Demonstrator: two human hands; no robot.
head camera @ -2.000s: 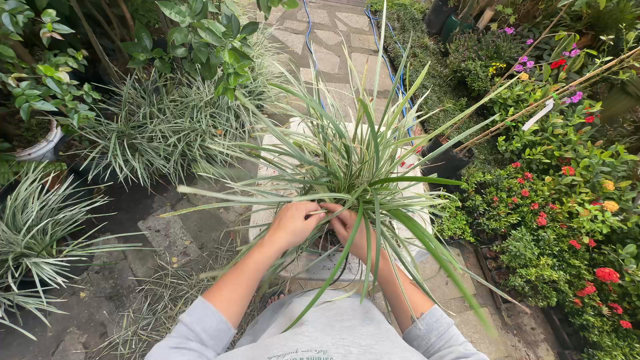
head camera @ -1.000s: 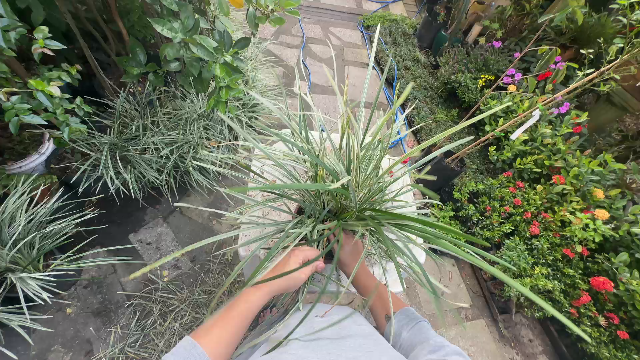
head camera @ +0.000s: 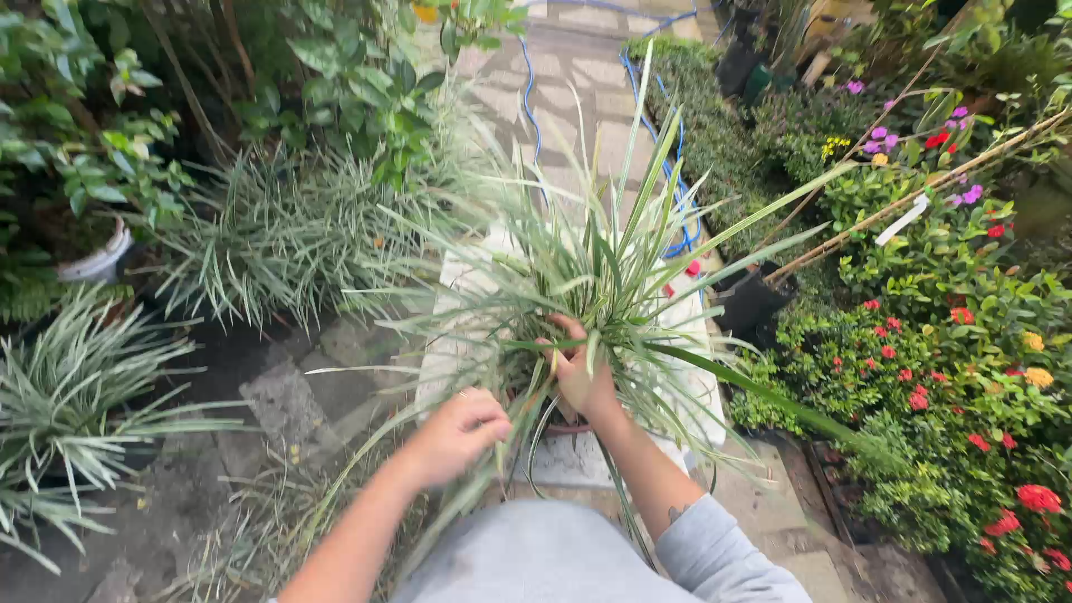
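Note:
A large variegated, strap-leaved potted plant (head camera: 603, 285) stands on a white slab-like stand (head camera: 578, 465) before me. Part of its reddish-brown pot rim (head camera: 569, 430) shows beneath the leaves. My right hand (head camera: 582, 368) reaches in at the base of the foliage, fingers curled among the leaves; whether it grips any is unclear. My left hand (head camera: 465, 435), slightly blurred, is at the plant's lower left with its fingers bent, near some long drooping leaves. Whether it holds a leaf cannot be made out.
Similar striped plants (head camera: 75, 385) grow at the left. Cut or dry leaves (head camera: 276, 519) litter the paving at lower left. A blue hose (head camera: 529, 100) runs along the stone path. A black pot (head camera: 749, 301) and red-flowering shrubs (head camera: 921, 377) line the right.
My left hand has moved left, away from the plant's base, where both hands were close together. My right hand is now higher among the leaves.

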